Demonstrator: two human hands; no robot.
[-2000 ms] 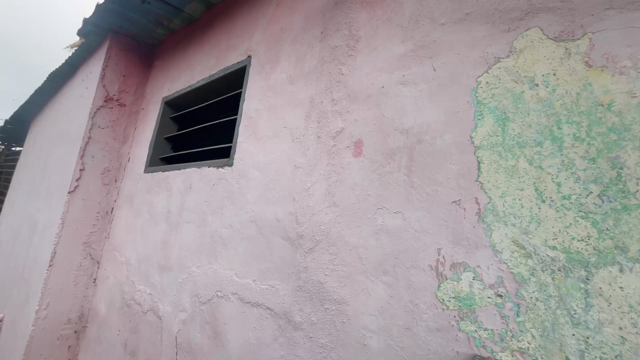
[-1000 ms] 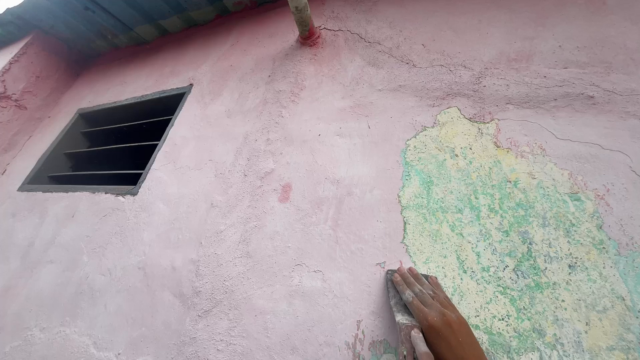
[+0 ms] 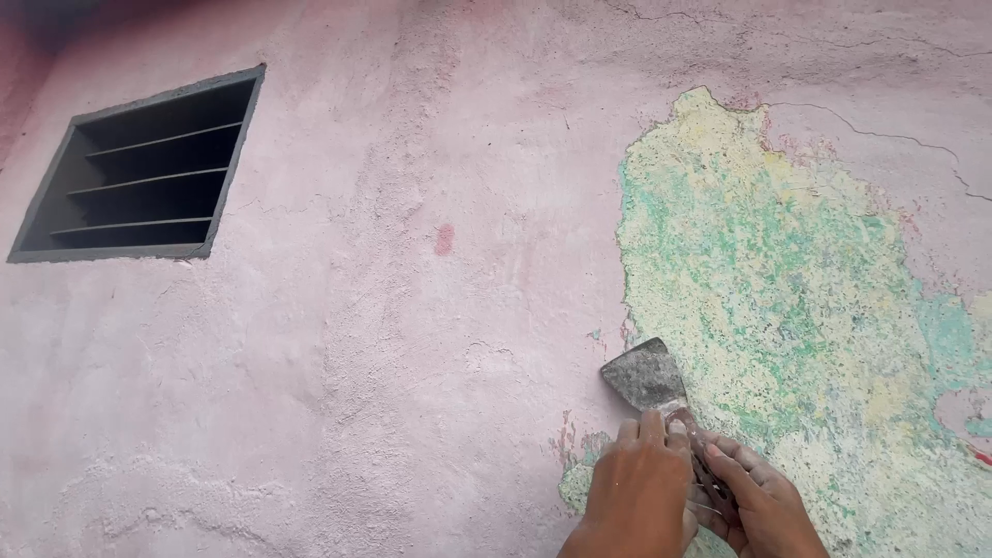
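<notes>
A putty knife (image 3: 645, 375) with a worn grey metal blade and a reddish-brown handle is at the lower right of the head view, its blade at the left edge of a bare patch (image 3: 775, 294) of yellow, green and white old paint. My left hand (image 3: 639, 488) has its fingers at the neck of the tool, just below the blade. My right hand (image 3: 756, 496) is closed around the handle, to the right of the left hand. Whitish dust covers the fingers. Pink paint (image 3: 496, 310) covers the wall around the patch.
A louvred window opening (image 3: 147, 174) with a grey frame and several slats is at the upper left. Thin cracks (image 3: 891, 136) run through the pink paint at the upper right. A small separate chipped spot (image 3: 575, 484) lies beside my left hand.
Two seconds ago neither hand was in view; one second ago one hand was on the scraper at the wall. Now both hands are on it. The view has shifted and tilted.
</notes>
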